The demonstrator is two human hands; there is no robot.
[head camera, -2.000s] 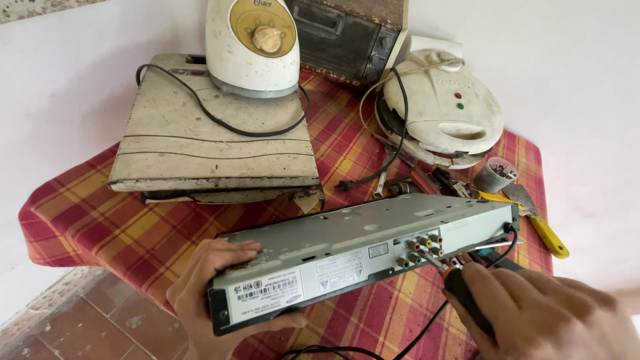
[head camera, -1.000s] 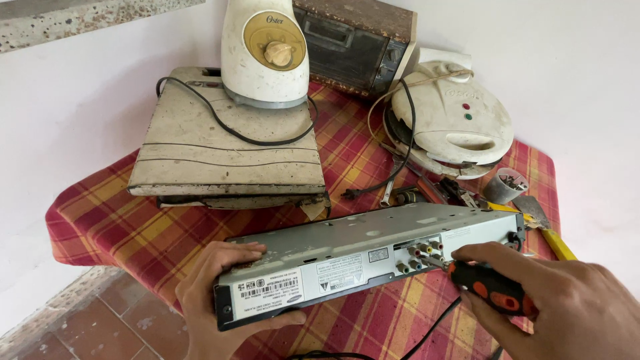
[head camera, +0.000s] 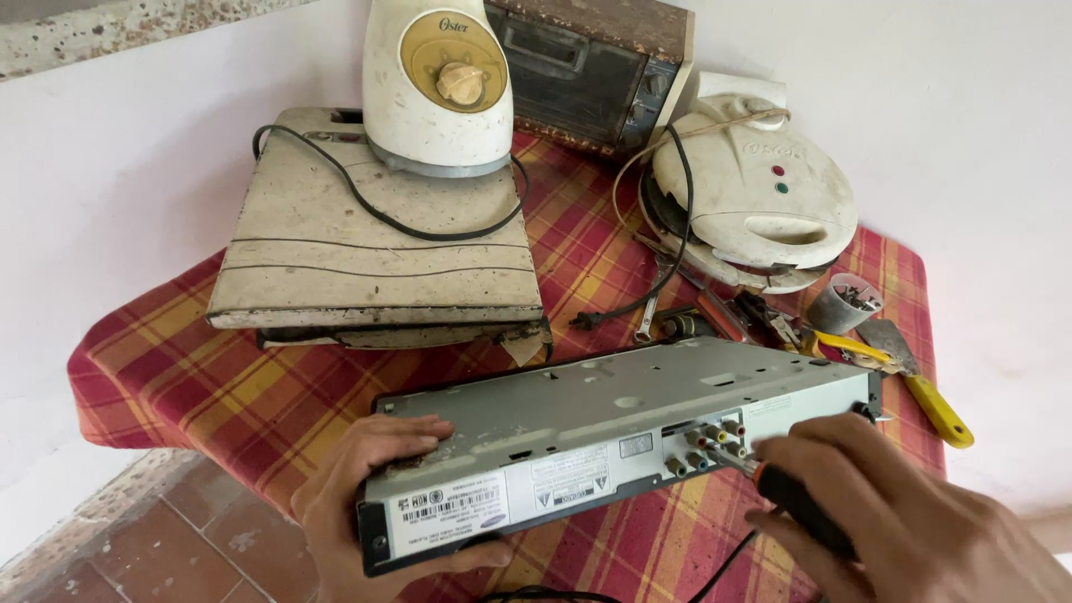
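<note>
A DVD player point(head camera: 620, 394) is tilted up on its side, its rear panel facing me and bearing printed labels and a group of colored RCA jacks point(head camera: 708, 444). My left hand point(head camera: 377, 502) grips its left end, fingers over the top surface and thumb under the rear panel's lower edge. In my right hand point(head camera: 896, 502) is a screwdriver point(head camera: 800, 507) with a black and red handle. Its metal shaft points left at the jacks, and the tip is among them; exact contact cannot be told.
Behind lie a dirty flat white appliance point(head camera: 377, 285) with a blender base point(head camera: 440, 92) on it, a toaster oven point(head camera: 586, 75) and a sandwich maker point(head camera: 754, 184). At the right are a cup of screws point(head camera: 844, 303), a yellow-handled scraper point(head camera: 930, 402), pliers and a wrench point(head camera: 650, 310). A black cord crosses the front.
Between two seconds and one second ago, my right hand turned the screwdriver to a flatter angle; now its handle slopes down to the right again. My left hand keeps its hold on the player.
</note>
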